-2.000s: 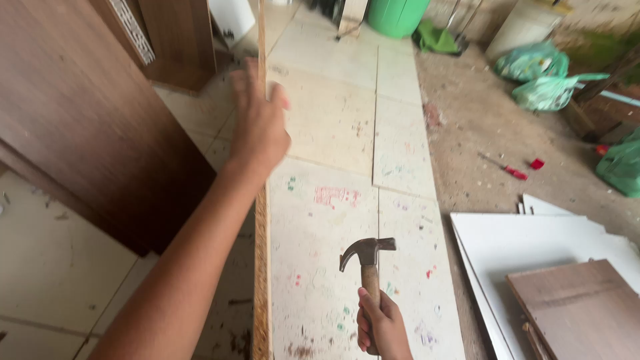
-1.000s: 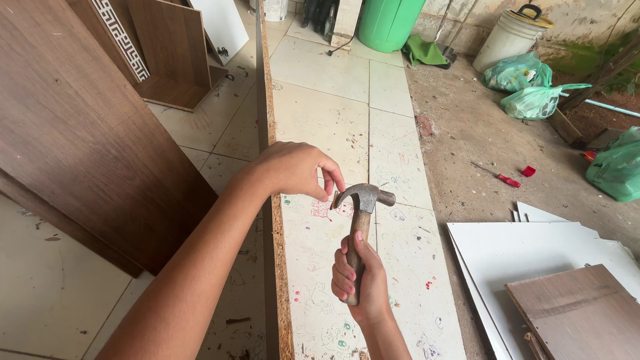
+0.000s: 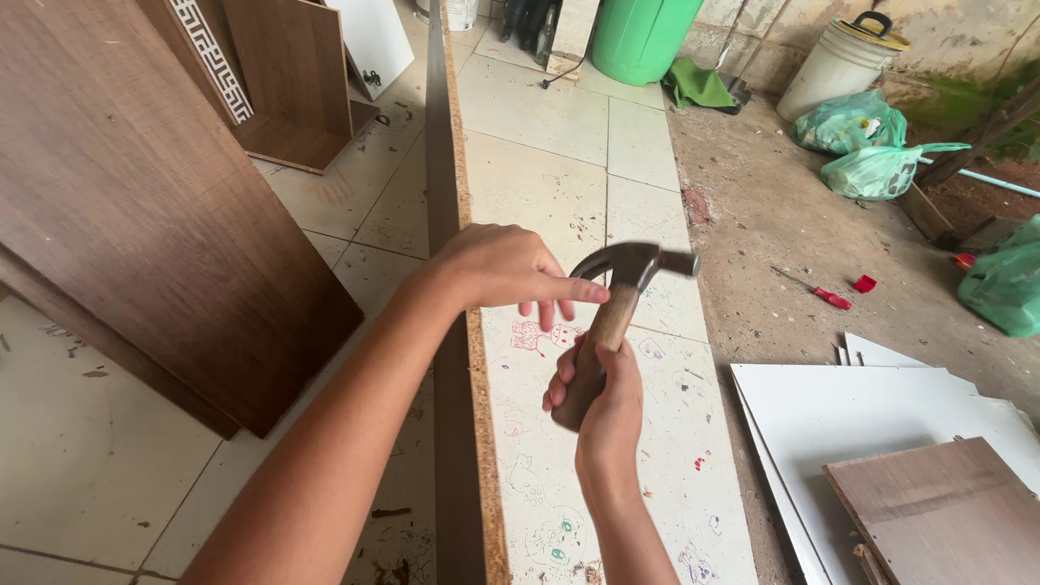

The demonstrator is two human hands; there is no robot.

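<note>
My right hand (image 3: 605, 390) grips the wooden handle of a claw hammer (image 3: 638, 264), its head raised and its claw turned to the left. My left hand (image 3: 516, 268) reaches over the edge of an upright particleboard panel (image 3: 481, 398). Its wrist is above the panel's raw edge, and its thumb and fingers point right, beside the hammer's claw and upper handle. Whether the left fingertips touch the hammer or hold something small cannot be told. The panel runs lengthwise away from me, with its dark face on the left.
Brown wood panels (image 3: 154, 203) lean at left, near a part-built cabinet piece (image 3: 292, 81). White boards (image 3: 861, 406) and a brown board (image 3: 942, 504) lie at right. Beyond are a red-handled screwdriver (image 3: 830, 297), green bags (image 3: 873, 171), a white bucket (image 3: 841, 69) and a green bin (image 3: 646, 36).
My left hand has come from farther up along the panel to beside the hammer's claw. My right hand has raised the hammer, and its handle now tilts.
</note>
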